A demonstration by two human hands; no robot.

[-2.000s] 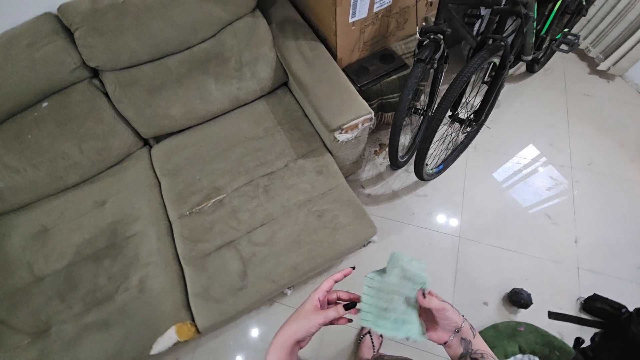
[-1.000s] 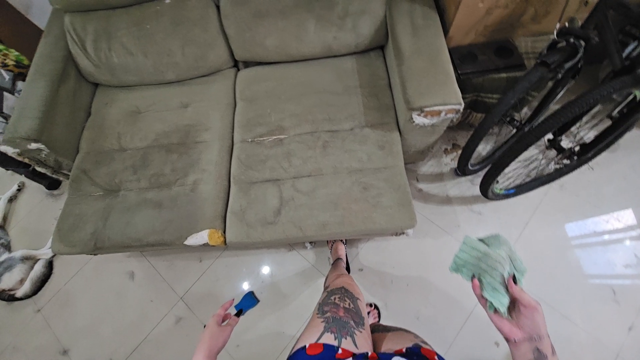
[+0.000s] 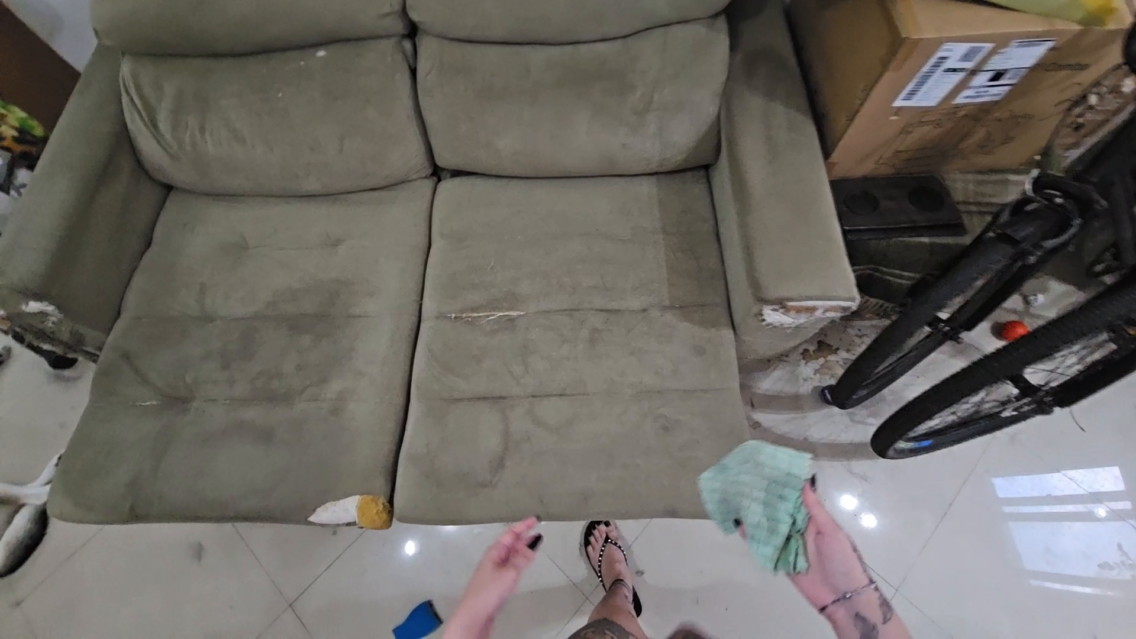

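A green cloth (image 3: 761,504) hangs bunched in my right hand (image 3: 825,546), close to the front right corner of the grey-green fabric sofa (image 3: 568,355). My left hand (image 3: 501,568) is just below the front edge of the seat, fingers bent; whether it holds something small cannot be told. Low at the left of that hand a blue object (image 3: 417,619) shows against the floor, partly cut off by the frame's edge. The right seat cushion has a torn seam (image 3: 486,315), and yellow foam (image 3: 374,512) pokes out at the left cushion's front corner.
Bicycle wheels (image 3: 1012,373) stand right of the sofa, before a cardboard box (image 3: 967,106) with labels. A dark cup-holder panel (image 3: 901,206) lies below the box. My sandalled foot (image 3: 609,555) is on the tiled floor (image 3: 941,532). Part of an animal (image 3: 22,532) shows at the left edge.
The green cloth stays in my right hand, now nearer the sofa's front corner than one second ago. My left hand has moved closer to the sofa's front edge.
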